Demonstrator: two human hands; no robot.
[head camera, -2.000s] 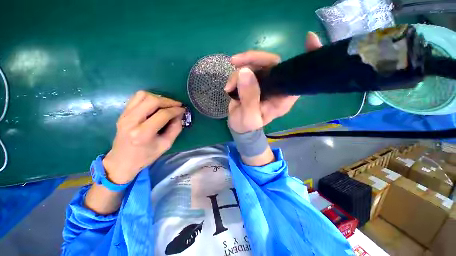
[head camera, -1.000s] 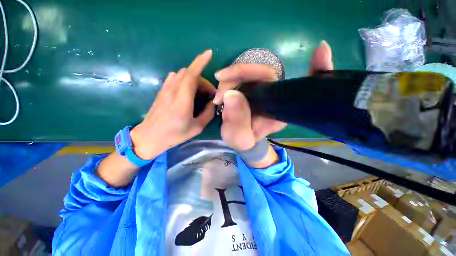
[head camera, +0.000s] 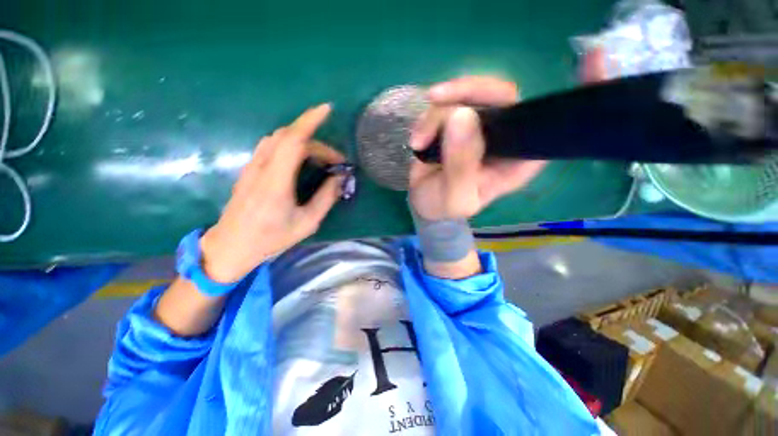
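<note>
My left hand (head camera: 277, 183) pinches a small dark electronic unit (head camera: 345, 182) between thumb and fingers, its shiny purple-silver face showing. My right hand (head camera: 465, 162) grips the long black electric screwdriver (head camera: 597, 119) near its narrow end, which points left. The round, grey-silver speckled screw dish (head camera: 388, 136) lies on the mat, between the unit and my right hand. The screwdriver tip is over the dish's right part, apart from the unit. The picture is blurred and no single screw can be told.
A crumpled clear plastic bag (head camera: 644, 41) lies beyond the screwdriver. A pale green fan (head camera: 721, 189) is at the right. A white cable (head camera: 49, 94) loops at the left. The black screwdriver cable (head camera: 614, 232) runs along the bench edge. Cardboard boxes (head camera: 695, 366) stand on the floor.
One second ago the tool's tip end was at the unit. Now my right hand has moved right, away from it, to the dish. My left hand still holds a unit. The view has shifted.
</note>
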